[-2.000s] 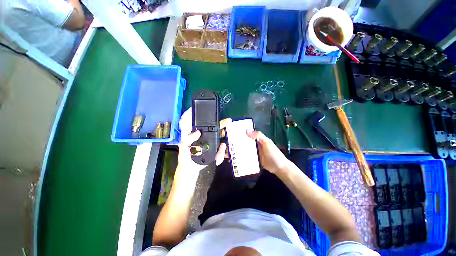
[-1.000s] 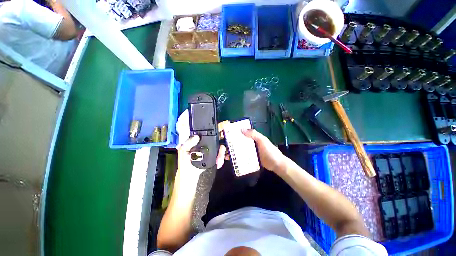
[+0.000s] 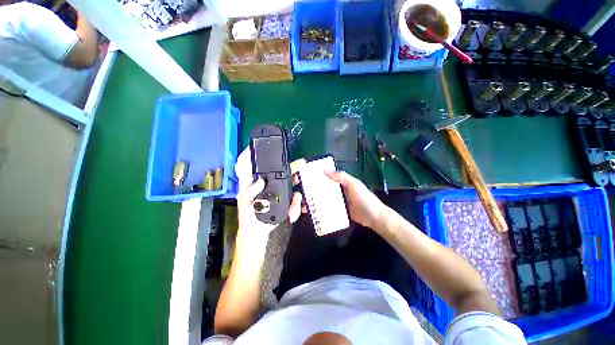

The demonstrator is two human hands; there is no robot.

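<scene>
A black lock panel is held upright over the bench's front edge, with its ribbed hollow side up. My left hand is closed around its lower part, its thumb on the face near the round hole. A smartphone with a bright white screen is beside the panel on the right. My right hand holds the phone by its right side, thumb on the screen. A small brass-coloured piece shows between panel and phone; what holds it is unclear.
Blue shaft tray at left; divided box, blue bins and grease pot behind. Pliers and hammer lie right of centre. Black panels with brass shafts stand right. Blue crate is front right. A person's arm shows top left.
The view has shifted slightly, so the bench things sit a little further left and up. Both hands keep their hold on the panel and the phone.
</scene>
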